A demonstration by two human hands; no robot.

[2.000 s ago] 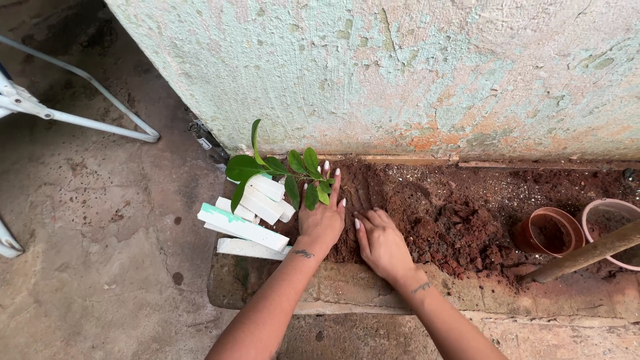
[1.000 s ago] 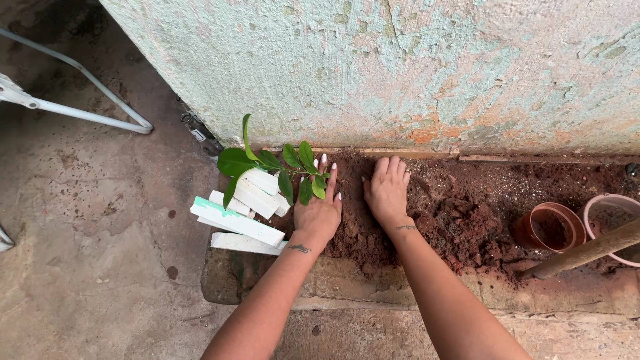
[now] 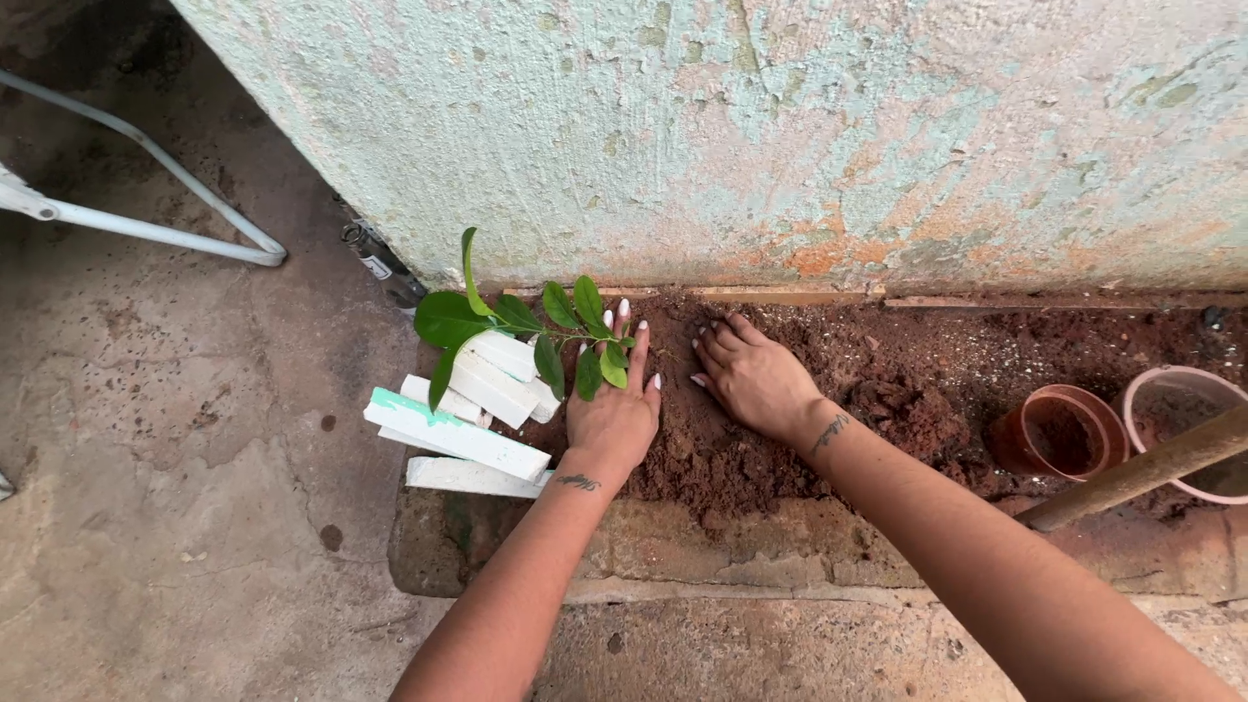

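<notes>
My left hand (image 3: pixel 614 419) lies flat on the reddish-brown soil (image 3: pixel 721 468), fingers apart, beneath the leaves of a small green plant (image 3: pixel 551 331). Leaves cover part of its fingers, and the plant's base is hard to make out. To the right, my right hand (image 3: pixel 756 380) rests on the soil with its fingers bent and slightly spread, pointing up and left. A gap of bare soil separates the two hands. Left of my left hand, several white-painted blocks (image 3: pixel 492 380) are piled under the plant's larger leaves.
A brown plastic pot (image 3: pixel 1068 434) and a pink pot (image 3: pixel 1136 390) stand at the right, with a wooden handle (image 3: pixel 1141 470) slanting across. The peeling wall (image 3: pixel 682 146) backs the bed. A dark bottle (image 3: pixel 385 263) is by the wall corner; a white metal frame (image 3: pixel 166 229) stands left.
My right hand first moved up toward the wall, then came back down a little and now points toward my left hand. My left hand has stayed by the plant.
</notes>
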